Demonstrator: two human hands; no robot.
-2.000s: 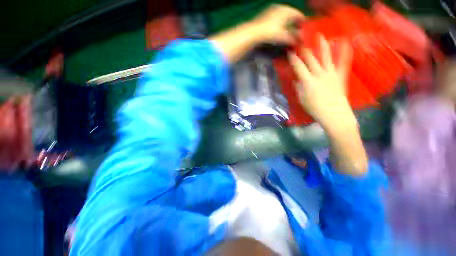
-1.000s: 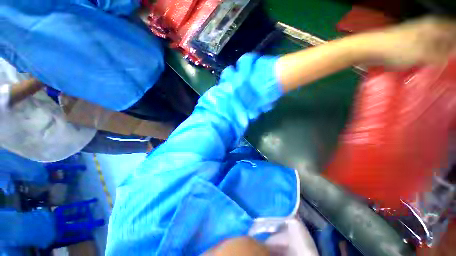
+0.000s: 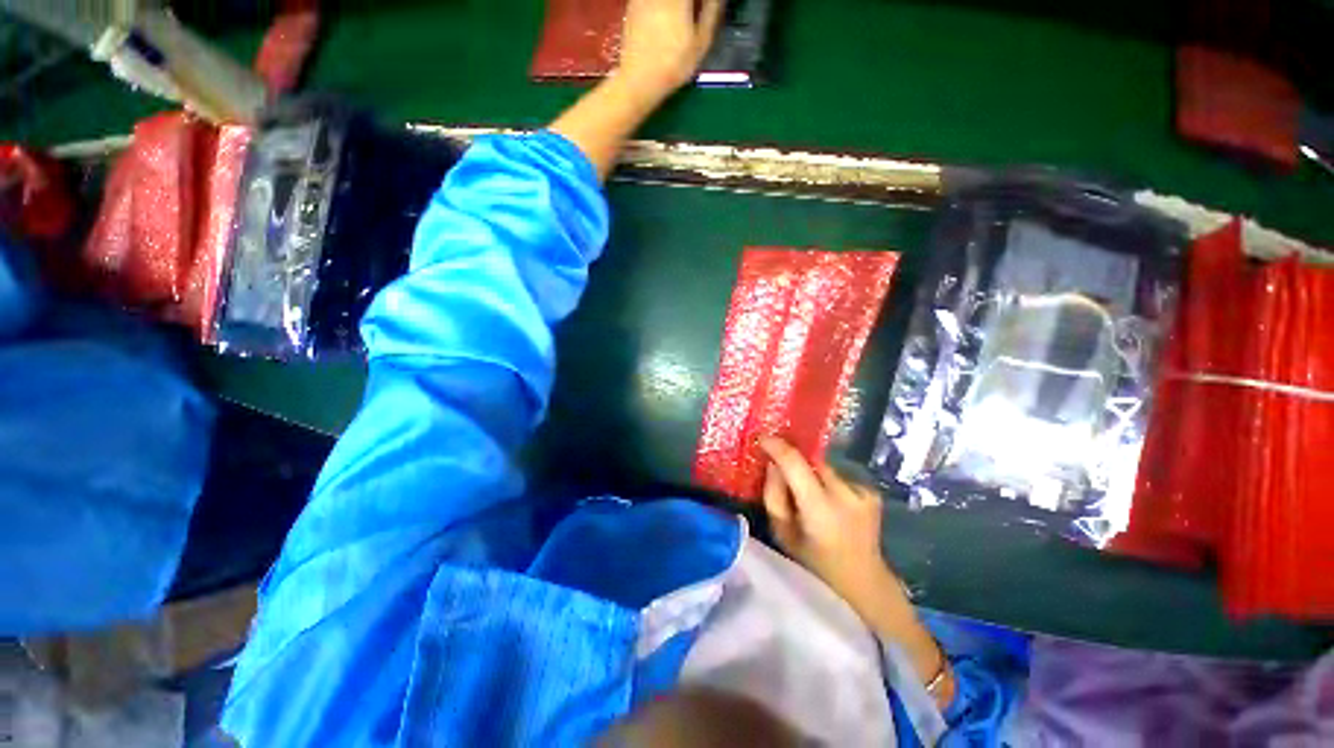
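Observation:
A flat red bubble bag (image 3: pixel 790 365) lies on the green worktop in front of me. My right hand (image 3: pixel 827 512) holds its near edge between thumb and fingers. My left hand (image 3: pixel 666 44) reaches over the rail to the conveyor, at the top edge of the picture. It is over a red bag (image 3: pixel 578 37) and a dark pouch (image 3: pixel 736 44) there; its fingertips are partly cut off and I cannot tell whether it grips either.
A stack of glossy printed pouches (image 3: pixel 1046 380) and a banded bundle of red bags (image 3: pixel 1280 439) lie at right. More pouches (image 3: pixel 285 241) and red bags (image 3: pixel 161 212) lie at left. A metallic rail (image 3: pixel 790 168) borders the conveyor. A person's blue smock (image 3: pixel 88 482) is at left.
The view has turned and is sharper. My left hand has gone from the blurred red bags to the conveyor. My right hand, out of view one second ago, is now on a single red bag.

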